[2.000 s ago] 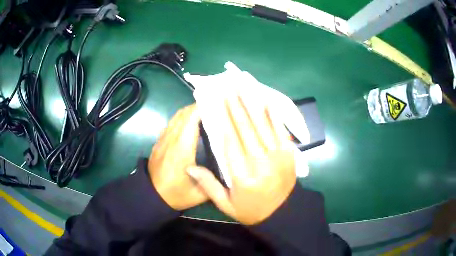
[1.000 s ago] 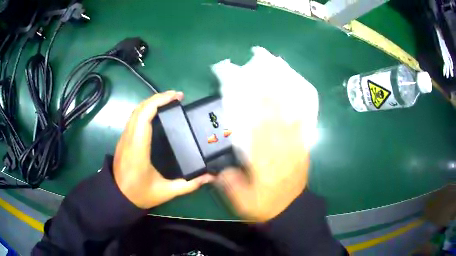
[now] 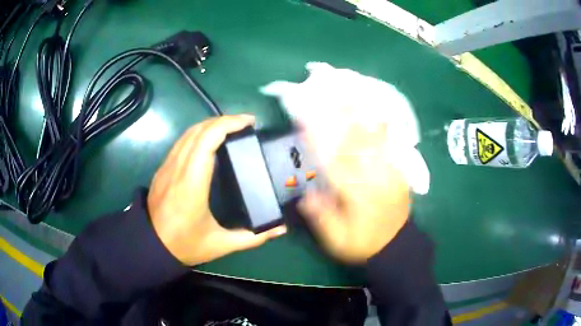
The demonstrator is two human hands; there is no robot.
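Observation:
A black power strip [image 3: 255,181] lies across the middle, orange-red slots facing up on its slotted part. My left hand [image 3: 191,191] grips its wide end section, fingers at the far edge and thumb at the near edge. My right hand [image 3: 360,191], blurred, is on the white cloth [image 3: 357,108], which covers the strip's right part. The far end of the strip is hidden under cloth and hand. The black cord runs from behind my left hand to a plug [image 3: 190,49] with metal pins.
Coiled black cords [image 3: 83,137] lie at the left. A clear bottle [image 3: 500,143] with a yellow warning label lies on its side at the right on the green bench [image 3: 484,223]. A grey-white metal post [image 3: 503,25] meets the worn rail at the upper right. White gloves [image 3: 566,95] show at the far right.
Since two seconds ago, my left hand has moved from beside the cloth to grip the end section, now uncovered. Over the last second, the view has shifted, and my right hand remains on the cloth.

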